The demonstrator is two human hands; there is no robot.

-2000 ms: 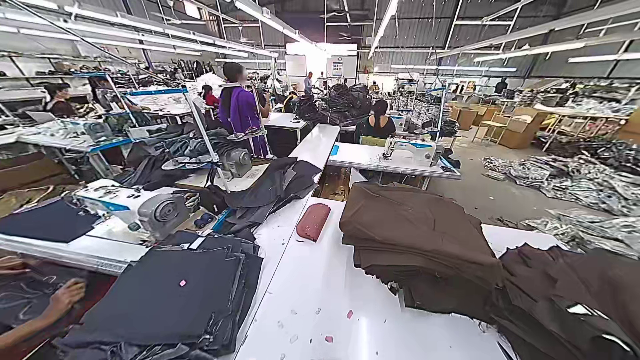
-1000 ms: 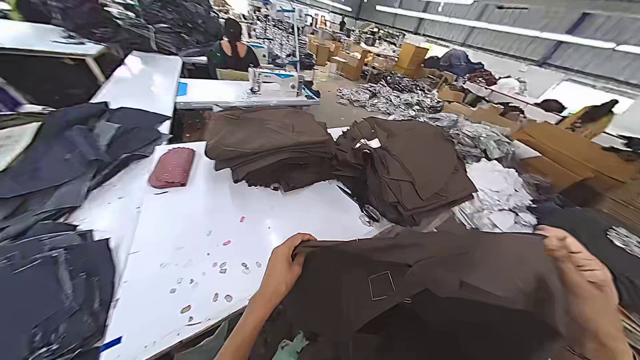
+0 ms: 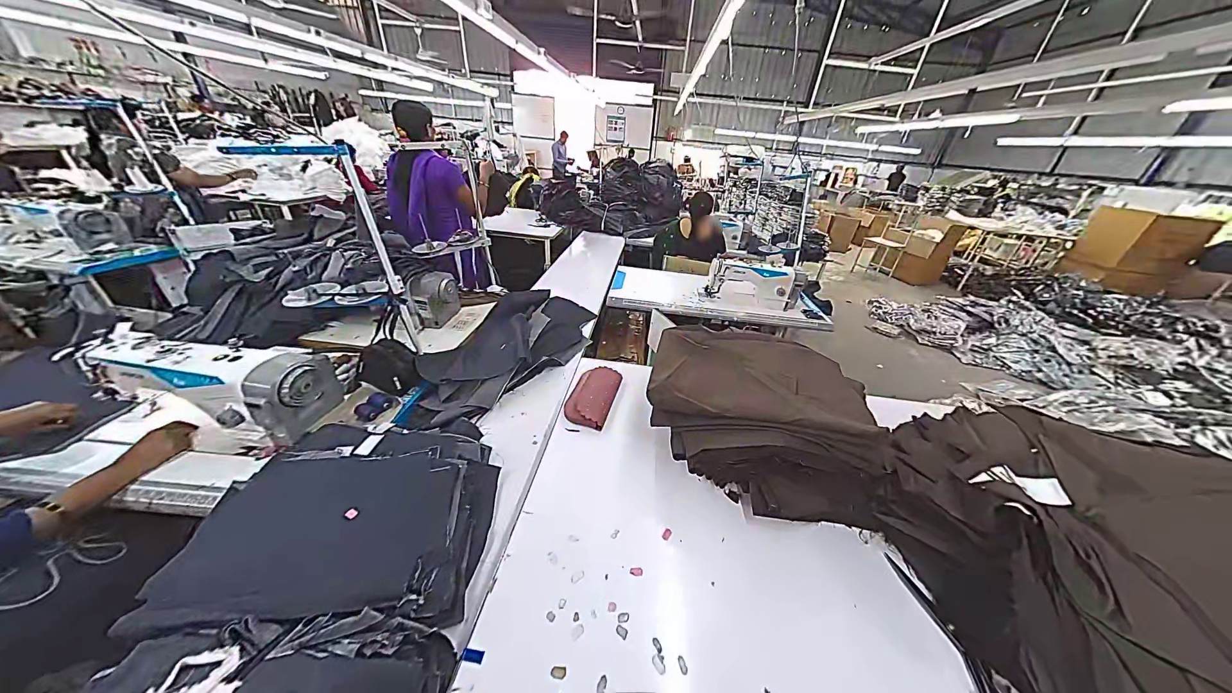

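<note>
Neither my left hand nor my right hand shows in the head view now. A stack of folded brown fabric pieces lies on the white table. To its right, more brown fabric is heaped, with a white tag on it. A dark red, rounded case or pouch rests left of the stack. Small pale, dark and pink chips are scattered over the near part of the table. Left of these lies a pile of dark navy fabric pieces with a small pink sticker on top.
At the left, a co-worker's hands are beside a white sewing machine. Another sewing machine stands ahead, near a seated person. A person in purple stands further back. Scrap fabric covers the floor at right, near cardboard boxes.
One second ago my two hands held up a brown fabric piece; both hands are now out of view. The view has swung left.
</note>
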